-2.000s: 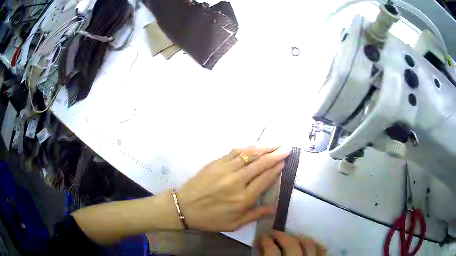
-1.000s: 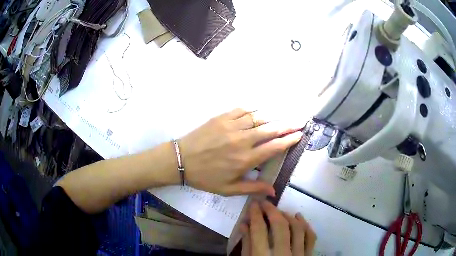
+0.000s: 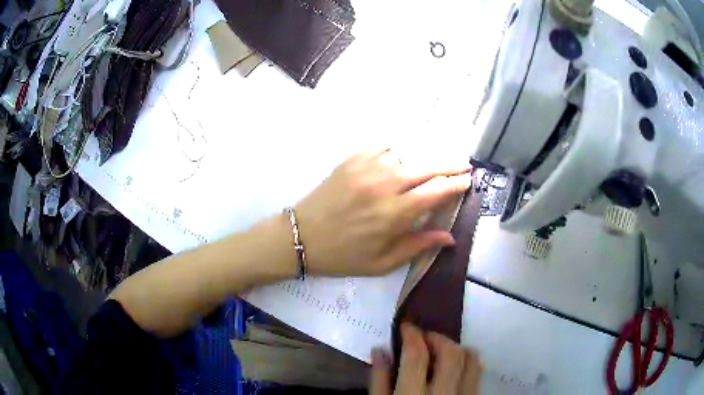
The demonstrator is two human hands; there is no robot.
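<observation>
A dark brown strip [image 3: 444, 297] lies over a paler taupe strip [image 3: 421, 266], its upper end at the presser foot [image 3: 488, 185] of the white sewing machine [image 3: 571, 116]. My left hand [image 3: 374, 212] lies flat, palm down, with fingertips on the strips' left edge beside the foot. My right hand [image 3: 432, 362], cut off by the bottom edge, has its fingers closed on the lower end of the strips. The dark piece spreads wider near that hand. The needle point is too small to make out.
Dark brown pieces [image 3: 297, 35] and small khaki pieces [image 3: 231, 48] lie at the back. A tied dark bundle [image 3: 139, 69] and tangled cords [image 3: 66, 85] are upper left. Red-handled scissors [image 3: 641, 351] lie right, a small ring [image 3: 437, 49] beyond. Taupe pieces [image 3: 301, 359] hang below the table edge.
The strips' upper end has stayed at the foot while the dark piece has opened wider below. My left hand has shifted slightly up with it. The camera view has shifted a little.
</observation>
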